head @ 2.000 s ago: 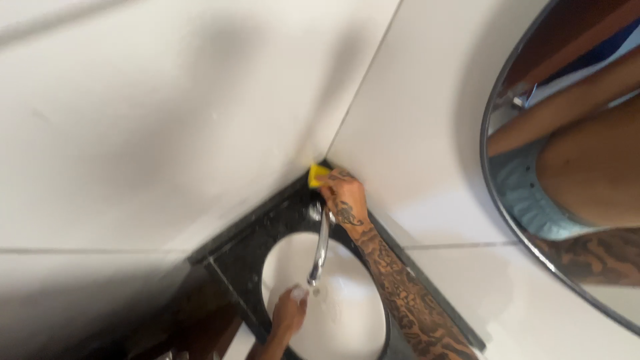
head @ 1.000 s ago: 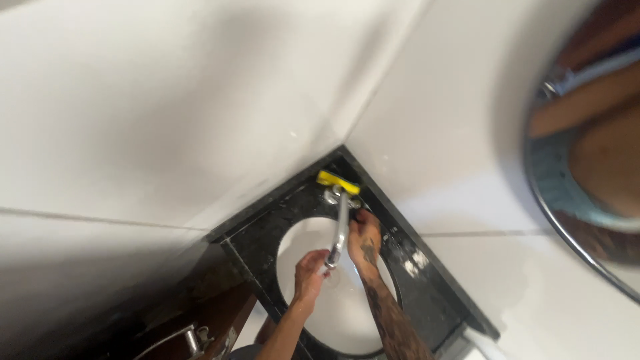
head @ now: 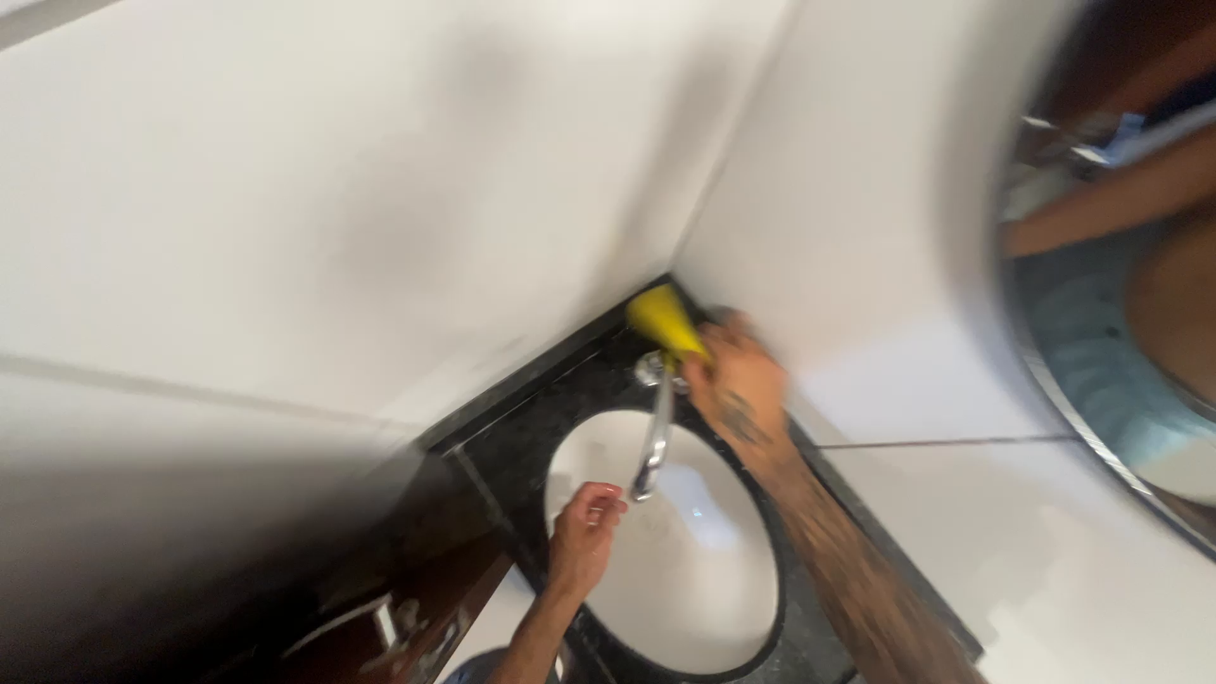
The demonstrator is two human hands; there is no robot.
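My right hand [head: 746,380] is behind the faucet at the back corner of the black stone countertop [head: 518,427], gripping a blurred yellow cloth or sponge [head: 665,321]. The yellow thing spreads over the counter beside the faucet base. A chrome faucet [head: 655,442] arches out over the oval white washbasin [head: 703,598]. Over the basin's left side, my left hand [head: 589,532] has its fingers curled near the spout tip, with nothing seen in it; whether it touches the spout I cannot tell.
White tiled walls [head: 285,209] meet behind the counter, above a black backsplash [head: 893,560]. A round mirror [head: 1045,380] hangs on the right wall and reflects part of a person. Dark brown furniture [head: 427,579] with blurred metal fittings stands at the lower left.
A second ago the yellow thing lay behind the faucet with my right hand beside the spout. The right hand has moved back and taken hold of it. My left hand has come away from the spout tip.
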